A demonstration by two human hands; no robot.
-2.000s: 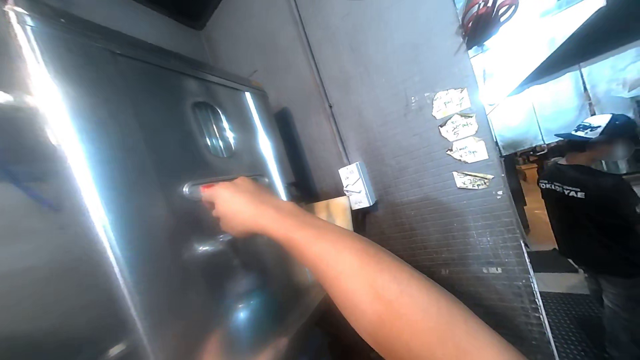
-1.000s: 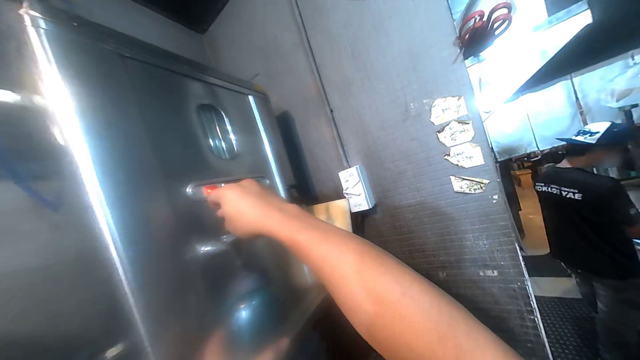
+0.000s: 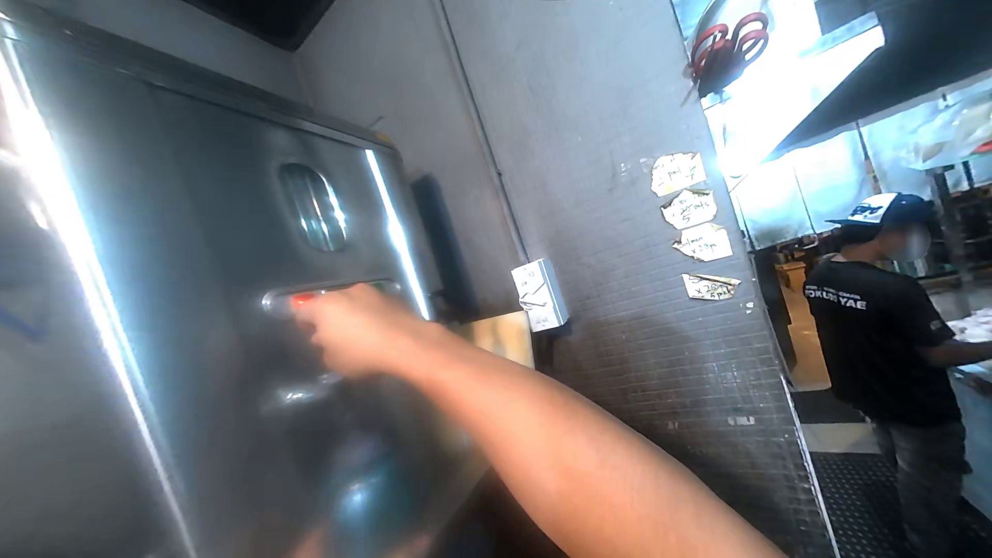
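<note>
My right hand (image 3: 360, 329) reaches in from the lower right to the front of a tall stainless steel cabinet (image 3: 209, 256). Its fingers are bent at a narrow recessed strip (image 3: 277, 301) in the steel, below an oval recess (image 3: 314, 208). A small red spot (image 3: 302, 300) shows at the fingertips; whether it is a switch, a light or something pinched cannot be told. Blur and the back of the hand hide what the fingers touch. My left hand is out of view.
A white switch box (image 3: 541, 294) and several handwritten paper notes (image 3: 701, 242) are on the grey wall. Red-handled scissors (image 3: 728, 46) hang at the upper right. Beyond the wall's edge, a person (image 3: 883, 333) in a cap and black shirt stands at a counter.
</note>
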